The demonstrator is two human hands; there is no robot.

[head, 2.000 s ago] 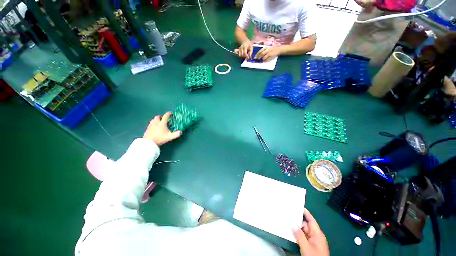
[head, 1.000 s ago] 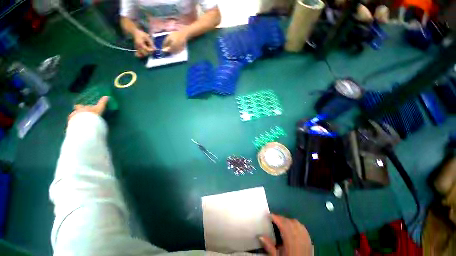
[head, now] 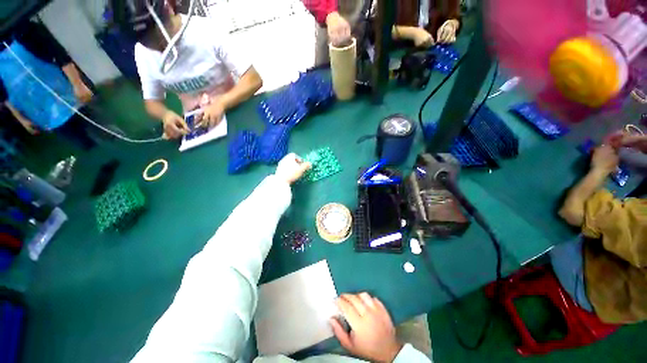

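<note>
My left hand reaches far forward to the left edge of a green PCB panel; its fingers touch the panel, and whether they grip it is unclear. My right hand rests at the right edge of the white pad, fingers bent over the edge. The pile of small dark components lies beyond the pad, beside a round roll with a yellowish rim. A stack of green PCB panels stands at the far left.
The soldering station and black tray stand right of the roll. White discs lie near them. Blue panels, a cardboard tube and a cream ring lie farther back. People work around the bench. A red stool is at right.
My left hand has left the green stack at the left and moved right to the single green panel. The view has turned right. My right hand stays at the pad's edge.
</note>
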